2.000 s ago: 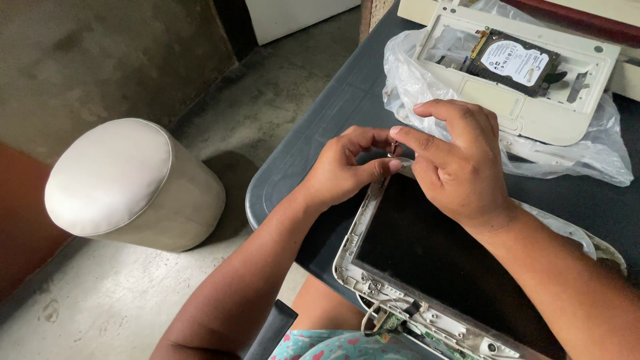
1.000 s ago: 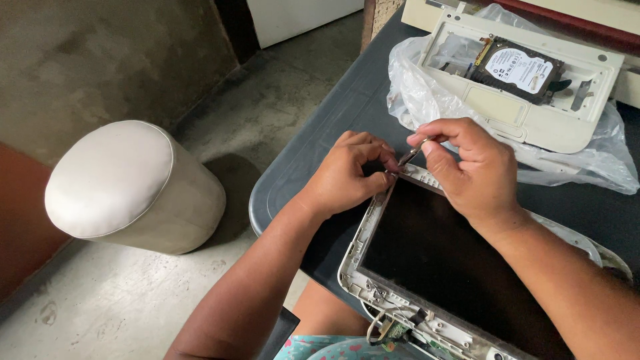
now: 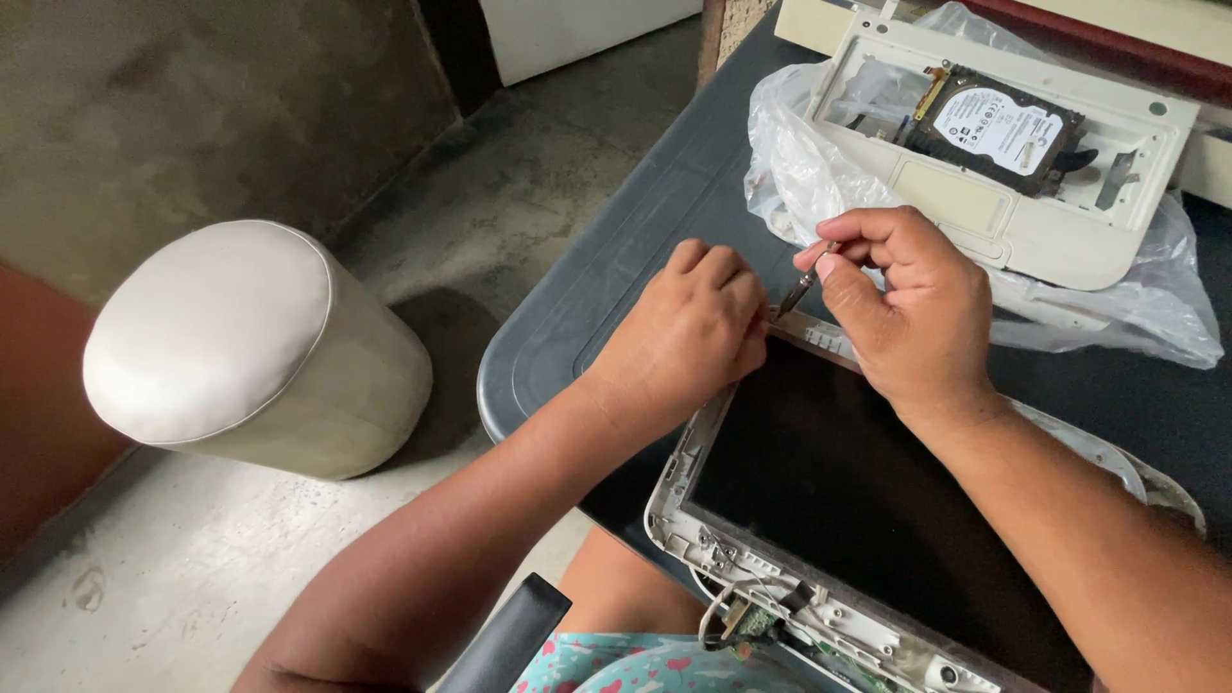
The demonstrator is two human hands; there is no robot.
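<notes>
A laptop display panel (image 3: 866,510) with a dark screen lies in its open white lid frame (image 3: 674,481), at the table's near edge. My right hand (image 3: 905,298) pinches a small metal screwdriver (image 3: 804,282), its tip down at the frame's far left corner. At that same corner is my left hand (image 3: 683,318), fingers curled against the frame's edge; whether they pinch anything is hidden. A green circuit board with cables (image 3: 751,624) shows along the frame's near side.
Beyond my hands, a white laptop palm rest (image 3: 953,197) with a hard drive (image 3: 996,130) lies on a clear plastic bag (image 3: 818,173) on the dark table (image 3: 616,241). A round cream stool (image 3: 260,346) stands on the floor at left. A black armrest (image 3: 510,630) is near my lap.
Two seconds ago both hands were together at the frame's corner. My right hand has since drawn back to the right, and the screwdriver now shows slanting down to the corner.
</notes>
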